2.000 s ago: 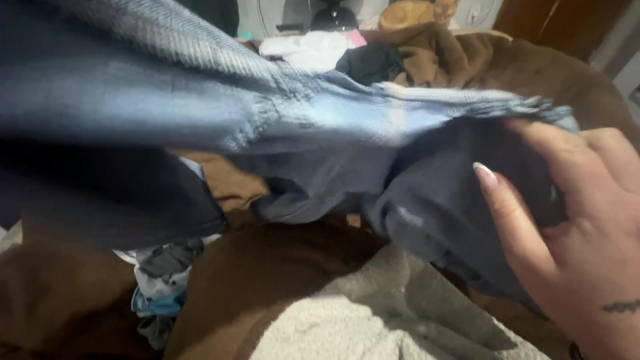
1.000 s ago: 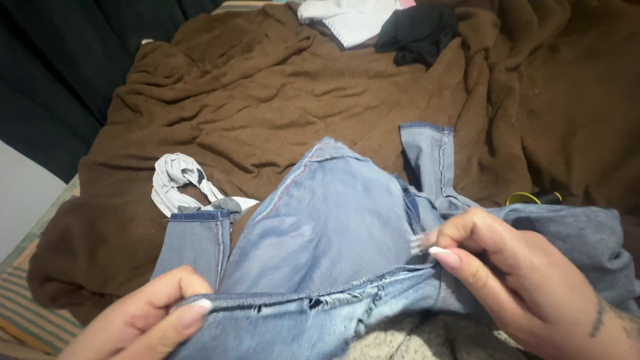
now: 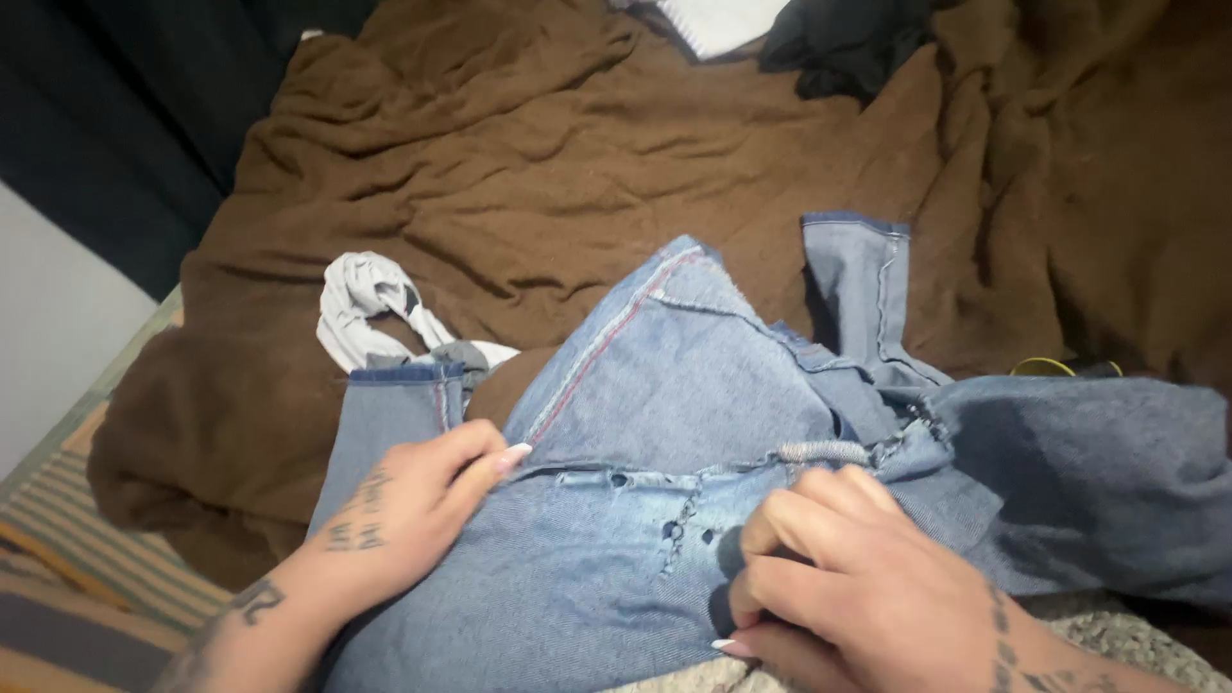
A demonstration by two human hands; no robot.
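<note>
A blue denim garment (image 3: 674, 395), with frayed seams and small holes, lies spread low in the view, part of it turned inside out. My left hand (image 3: 414, 510) pinches its seam edge between thumb and forefinger, left of the holes. On the right, my right hand (image 3: 828, 568) rests over the denim just below a thick frayed seam, its fingers curled; whether they grip cloth cannot be told. One narrow hemmed end (image 3: 857, 279) points up at the right, and another hemmed end (image 3: 395, 414) lies beside my left hand.
A rumpled brown blanket (image 3: 539, 173) covers the bed. On it lie a twisted light grey cloth (image 3: 361, 298), a white cloth (image 3: 722, 24) and a black cloth (image 3: 847, 43). Striped fabric (image 3: 106, 558) shows at the lower left, a dark curtain (image 3: 144, 106) at the upper left.
The denim was held up close to the view two seconds ago and now lies low, spread out. My right hand has moved off the frayed seam to just below it. The view has tilted down.
</note>
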